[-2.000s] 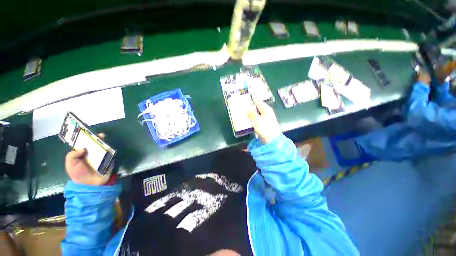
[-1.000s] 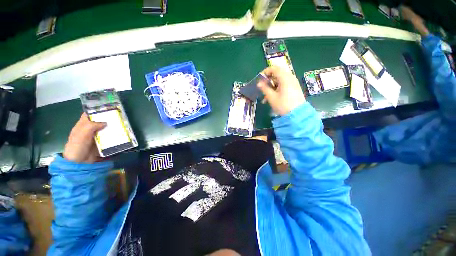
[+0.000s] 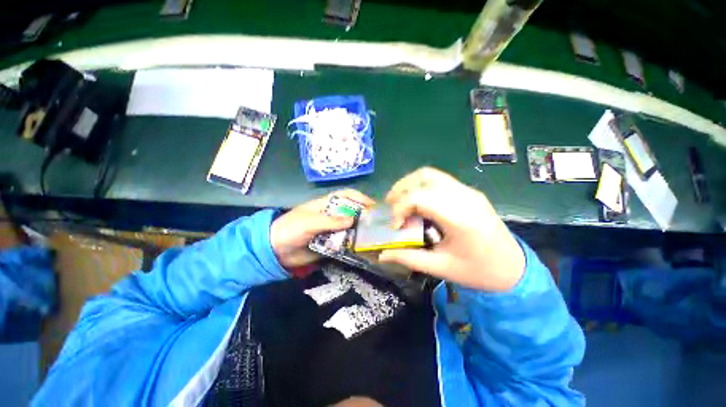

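Observation:
My left hand (image 3: 312, 230) holds an open phone body (image 3: 333, 240) above my lap, its green board end toward the left. My right hand (image 3: 446, 230) holds a silver-grey battery (image 3: 386, 231) with a yellow edge at the phone body, fingers above and thumb below. The battery covers much of the phone body; whether it is seated in it I cannot tell. Another phone body with a white battery area (image 3: 236, 156) lies on the bench left of the blue bin (image 3: 364, 161), which holds a heap of white strips (image 3: 330, 139).
More phone bodies lie at the right (image 3: 494, 131), some on a white paper sheet (image 3: 654, 191). A paper sheet (image 3: 191, 91) and a black cabled unit (image 3: 72, 131) are at the left. Phones lie on the conveyor (image 3: 271, 17) behind a taped post (image 3: 497, 33). A blue sleeve shows far right.
My left hand has let go of its phone on the bench and now holds another one above my lap. My right hand has brought the grey battery down to it. The view has shifted.

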